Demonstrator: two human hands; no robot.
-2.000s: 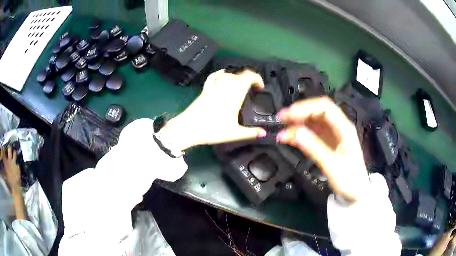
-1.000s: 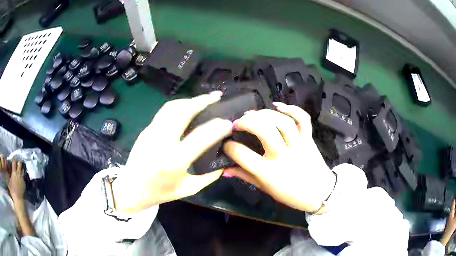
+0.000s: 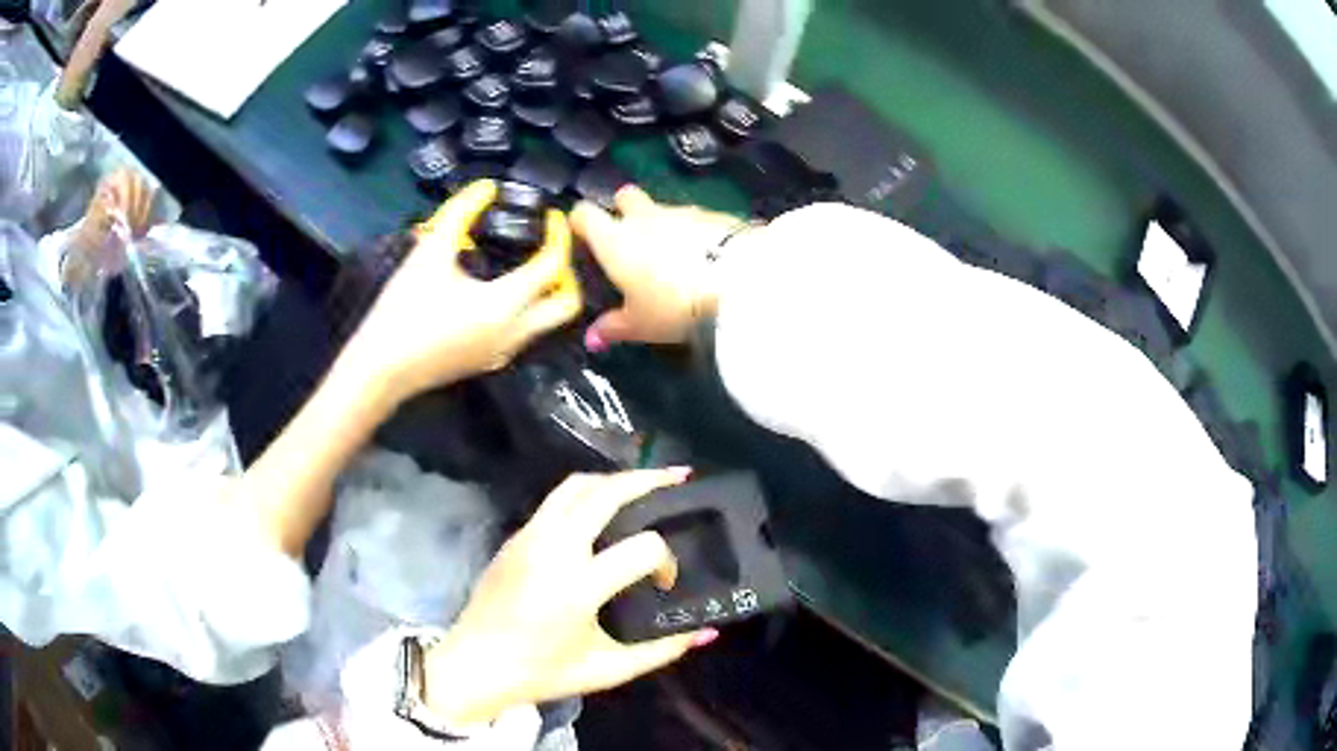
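My left hand (image 3: 565, 594) holds a black insert tray (image 3: 755, 550) by its edges at the lower middle, with its cut-out and a row of small white icons showing. A finger lies at the opening. My right hand (image 3: 653, 272) reaches across to the left, below the loose black devices (image 3: 582, 132). Its fingers are apart around something dark; I cannot tell whether it grips a device. A neighbour's hand (image 3: 477, 301) with yellow fingertips holds a black device (image 3: 513, 220) just left of my right hand.
My right sleeve (image 3: 938, 367) covers much of the bench and the insert pile. A metal post (image 3: 765, 44) stands behind beside stacked inserts (image 3: 865, 147). Open box bases (image 3: 1176, 272) lie at the far side. A shiny black bag (image 3: 587, 404) lies between the hands.
The view has swung left. My hands have separated: the left has moved down with a tray, the right has reached left toward the devices. The neighbour's hand has come in with a device.
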